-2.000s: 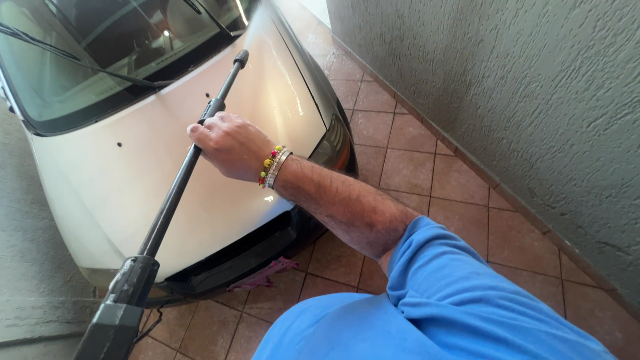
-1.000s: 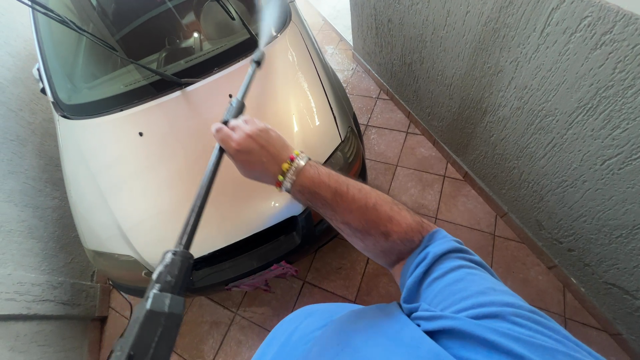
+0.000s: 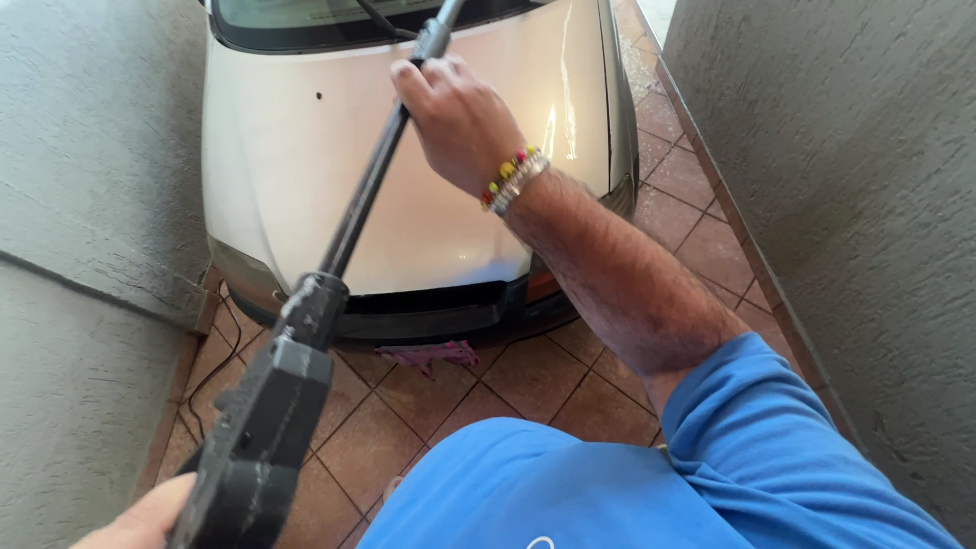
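A black pressure washer gun (image 3: 263, 427) rises from the lower left, its long lance (image 3: 367, 191) slanting up over the beige hood (image 3: 366, 168) of a car. My right hand (image 3: 465, 122), with beaded bracelets at the wrist, is closed around the upper lance near a collar. At the bottom left edge, my left hand (image 3: 145, 518) is wrapped around the gun's rear grip; most of its fingers are hidden. The lance tip lies beyond the top edge. Part of the windshield (image 3: 305, 15) and a wiper arm (image 3: 385, 19) show above the hood.
Textured grey walls (image 3: 854, 191) flank the car on both sides. Brown-red tiles (image 3: 526, 381) cover the floor, with wet patches at right. A pink cloth (image 3: 431, 356) hangs at the front bumper (image 3: 427, 326). A thin dark cable (image 3: 232, 335) runs along the left wall.
My left hand has come into view at the gun's grip. The lance tip, with spray at it one second ago, has left the view, which has shifted down toward the car's front.
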